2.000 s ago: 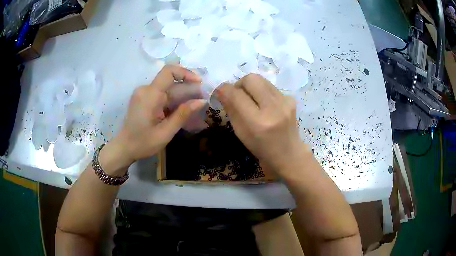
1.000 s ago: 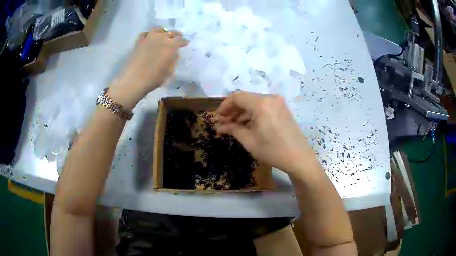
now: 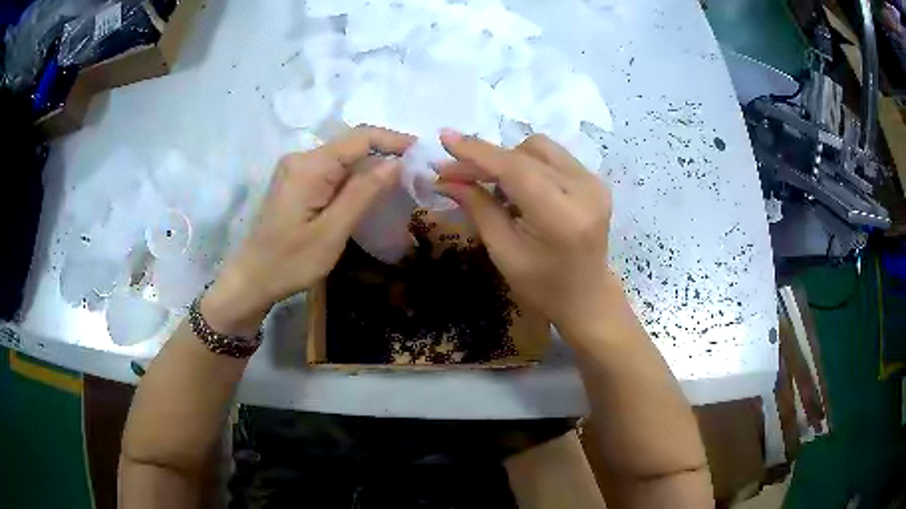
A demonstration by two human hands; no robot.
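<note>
A translucent white plastic piece is held between my two hands above the far edge of the parts tray; another lobe of translucent plastic hangs below my left fingers. My left hand pinches the piece from the left with thumb and forefinger. My right hand has its thumb and forefinger at the piece's right side; whether a small fastener is between them cannot be told. The brown cardboard tray holds many small dark fasteners.
A large pile of translucent pieces lies beyond my hands, a smaller group at the left. Dark specks are scattered at the right. A side box stands upper left; a grey metal bench machine is beyond the table's right edge.
My left hand has come back from the pile to above the tray and now holds a translucent piece. My right hand has moved up from the tray to meet it.
</note>
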